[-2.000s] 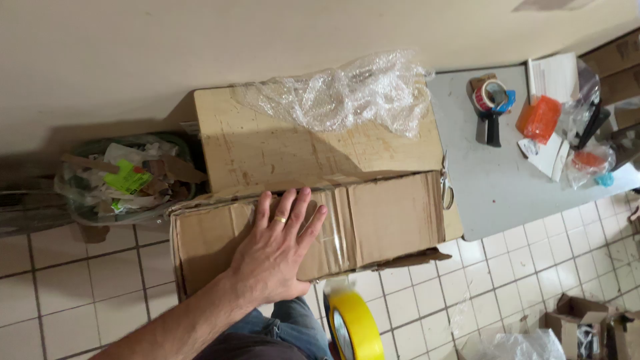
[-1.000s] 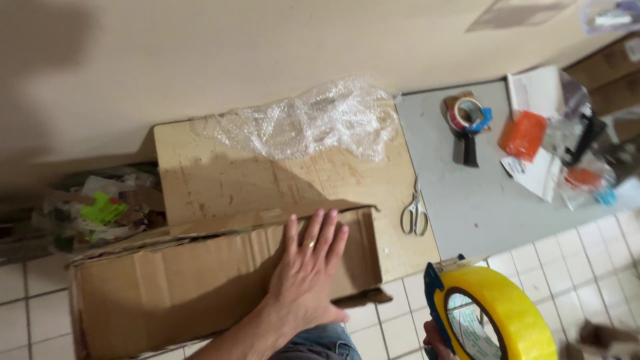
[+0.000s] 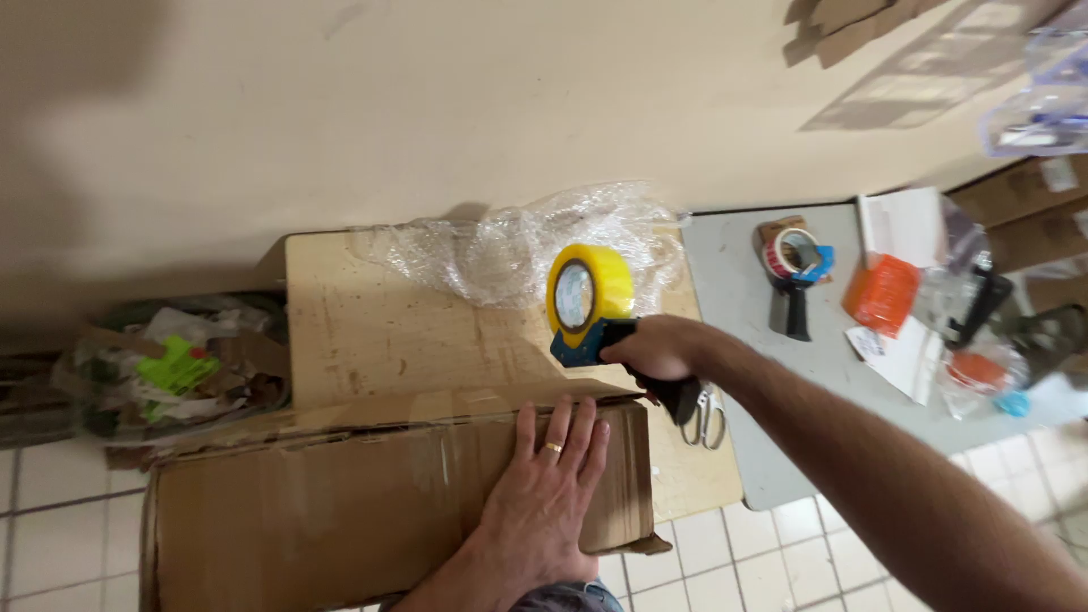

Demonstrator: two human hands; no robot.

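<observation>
My left hand point(image 3: 552, 489), with a ring on one finger, lies flat on the side of a long cardboard box point(image 3: 340, 510) near its right end. In my right hand point(image 3: 659, 353) is the black handle of a tape dispenser point(image 3: 580, 340) with a blue frame, loaded with a wide roll of yellow tape point(image 3: 608, 285). The dispenser is above the wooden tabletop point(image 3: 365, 357), just beyond the box's far edge. Scissors point(image 3: 714, 425) lie on the wood, partly behind my right hand. Clear bubble wrap point(image 3: 493, 263) lies along the table's back edge.
On the grey table point(image 3: 739, 391) at right lie another tape dispenser point(image 3: 795, 289), an orange packet point(image 3: 886, 293), papers and plastic bags. A bin of scraps point(image 3: 187, 365) stands at left. Cardboard boxes point(image 3: 1003, 200) are stacked at far right, and the wall rises behind.
My right hand has carried the tape dispenser from the near side of the box to above the wooden tabletop. The box has shifted left along the table edge since the first frame, uncovering the scissors.
</observation>
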